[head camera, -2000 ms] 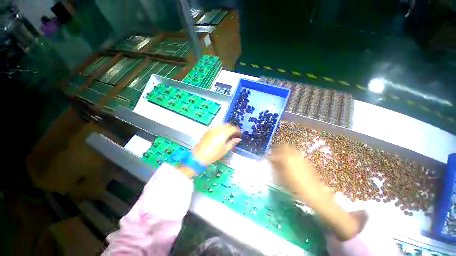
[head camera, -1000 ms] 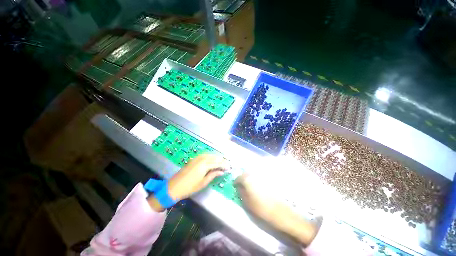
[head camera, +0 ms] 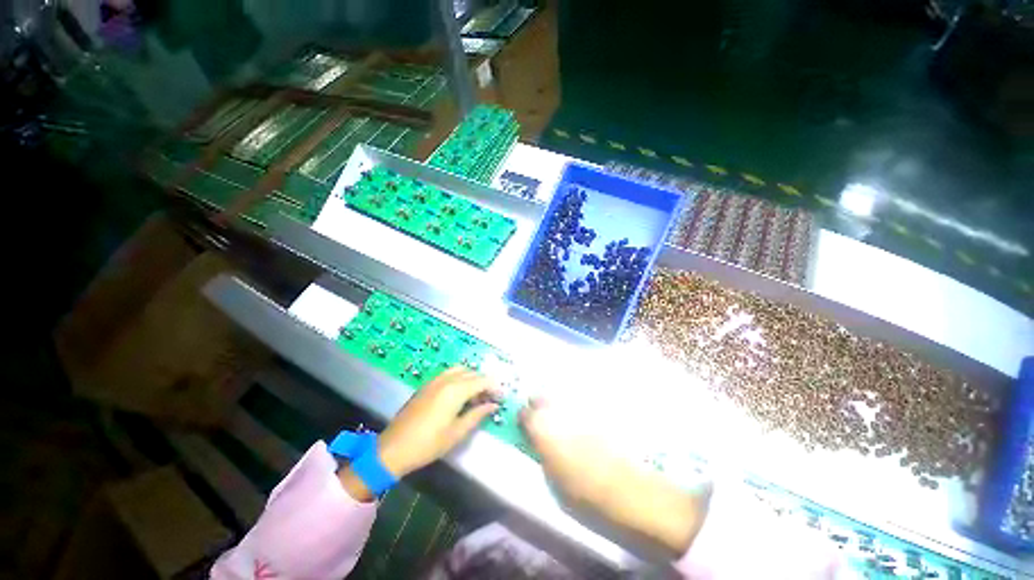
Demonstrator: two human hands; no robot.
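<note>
A green PCB panel (head camera: 391,335) lies in the metal rail nearest me. My left hand (head camera: 440,419), with a blue band on the wrist, is over this panel with its fingertips curled close to the board. Small dark pieces show at its fingertips, but I cannot tell if they are held or on the board. My right hand (head camera: 590,467) is over the panel just to the right, blurred and washed out by glare; its fingertips are hidden. The blue bin (head camera: 518,308) with black components (head camera: 581,297) stands behind the hands.
A heap of copper-coloured components (head camera: 794,380) spreads at right, with a component tray (head camera: 748,235) behind it. Another blue bin (head camera: 1017,453) is at the right edge. A spare PCB panel (head camera: 431,215) lies on the raised shelf, with stacked boards (head camera: 476,144) behind. More boards lie in the right-hand rail.
Since the oldest frame, both hands have moved from beside the blue bin to the panel in the rail. Over the last second they stay there with small finger movements; the view has shifted slightly.
</note>
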